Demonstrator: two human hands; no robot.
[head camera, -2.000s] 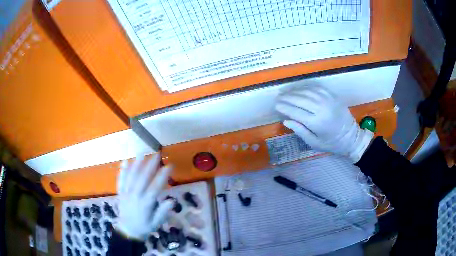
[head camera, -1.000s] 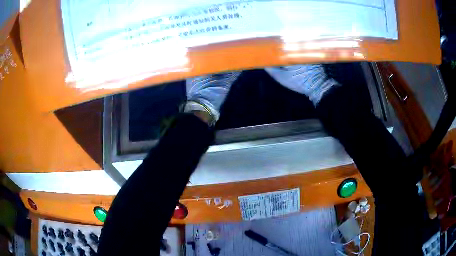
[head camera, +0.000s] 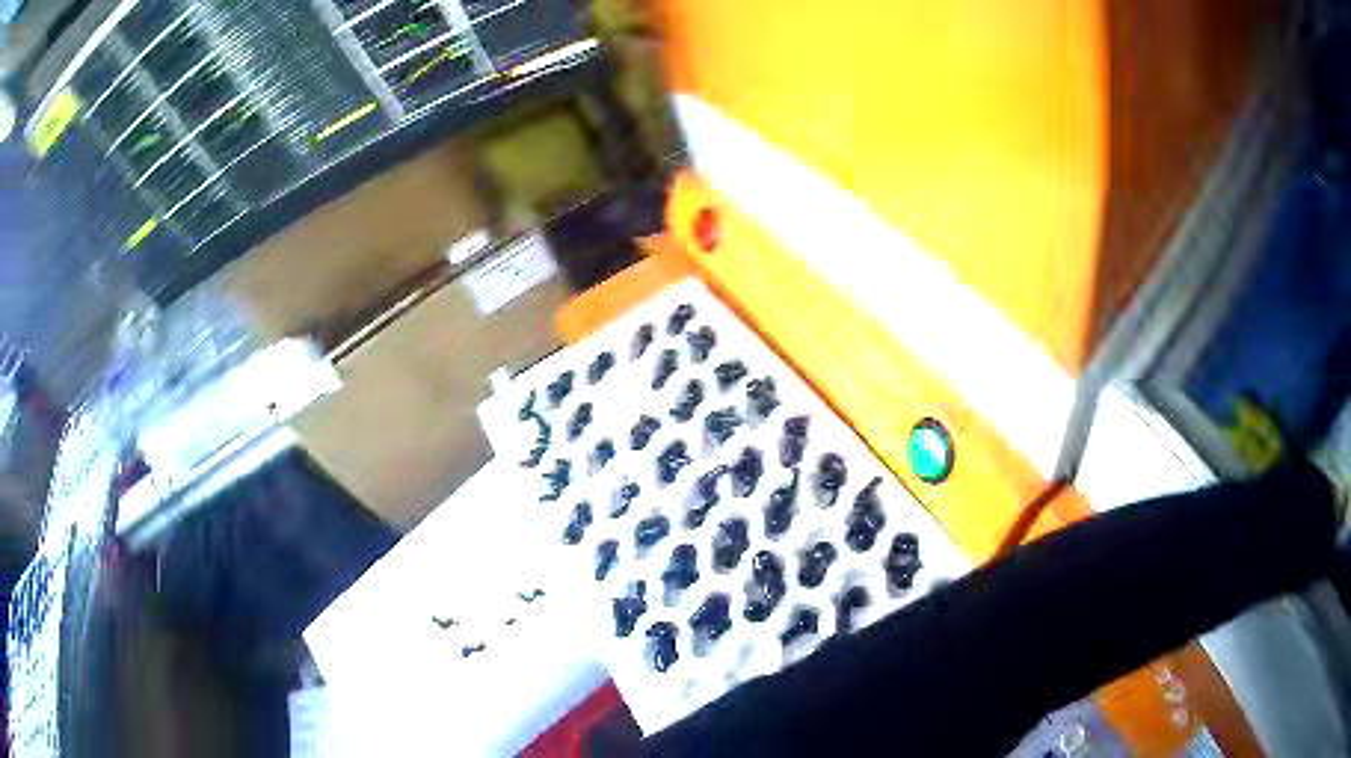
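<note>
A white foam tray (head camera: 605, 477) with rows of small black earphones (head camera: 729, 542) lies tilted in view against the front of an orange test box (head camera: 889, 133). A dark sleeve crosses the lower right, over the tray's near edge and towards the box at the right. Both of my hands are out of sight; only the sleeve shows. The blue inside of an open box shows at the right edge, with a small yellow piece (head camera: 1253, 433). The picture is blurred.
A second white tray (head camera: 430, 585) with a few small black pieces lies left of the main tray. A green button (head camera: 931, 449) and a red button (head camera: 707, 227) sit on the orange front. A monitor (head camera: 282, 119) and a cardboard box (head camera: 400, 400) are at the left.
The view has swung left, bringing the monitor, cardboard and second tray into sight. My hands, seen earlier on the lid and then inside the box, no longer show.
</note>
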